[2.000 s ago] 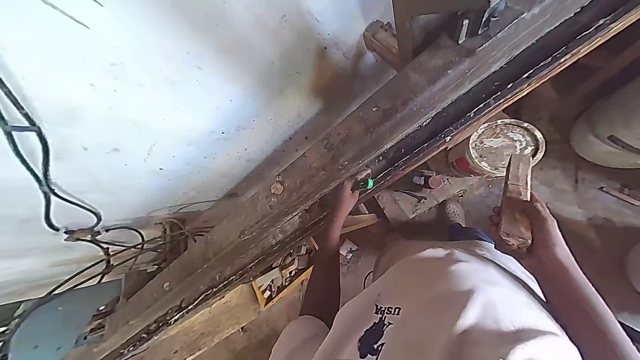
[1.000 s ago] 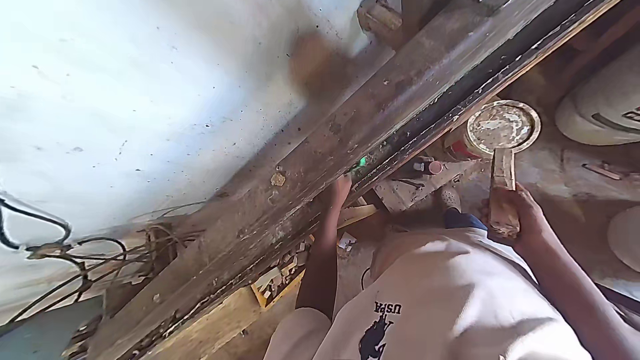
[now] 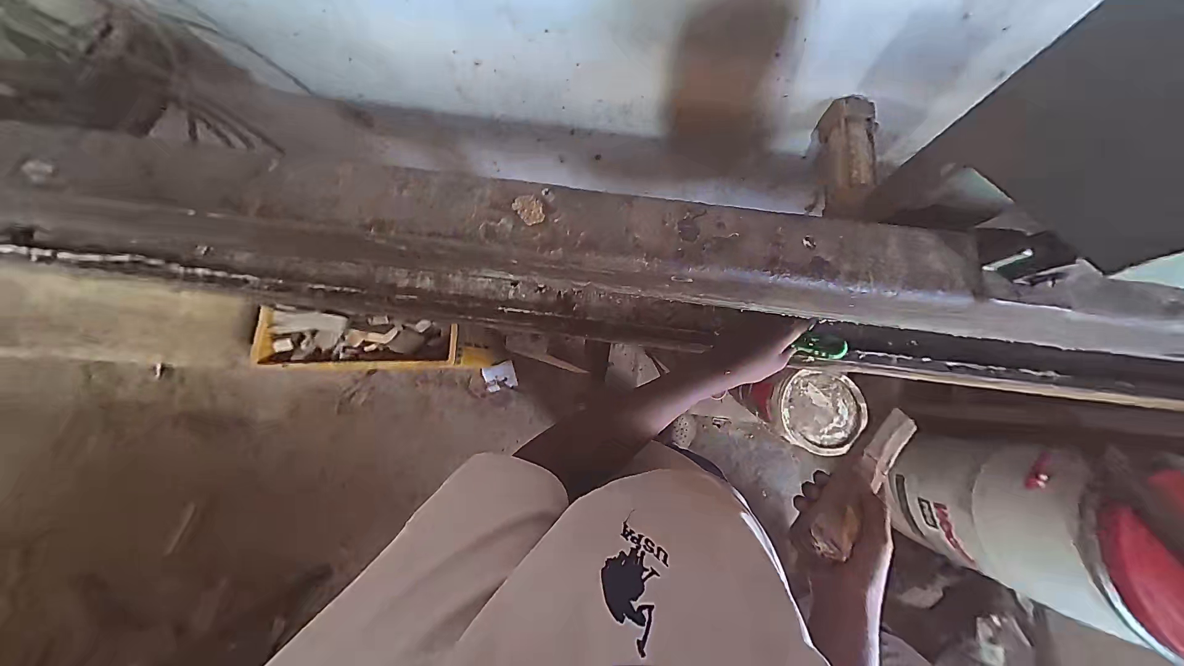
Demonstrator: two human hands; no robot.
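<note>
My left hand [image 3: 763, 353] reaches across to the groove of a long, dark, worn beam [image 3: 592, 231]. Its fingertips are beside a small bright green object [image 3: 821, 346] in the groove; whether they grip it cannot be told. My right hand [image 3: 856, 527], lower right, is closed around a rough piece of wood [image 3: 890, 442], whose paler, narrow end points up and away from me. The wood's thicker end lies within the palm.
A round container with a stained lid [image 3: 823, 413] stands below the beam. Right of my right hand lies a large white drum [image 3: 990, 518] with red parts. A yellow-edged tray [image 3: 351, 364] holds scraps at left. A wooden post [image 3: 846, 153] adjoins the beam's far side.
The view has turned strongly, so the beam now runs nearly level across it. My left hand has moved along the groove to right beside the green object. The right hand still holds the wood.
</note>
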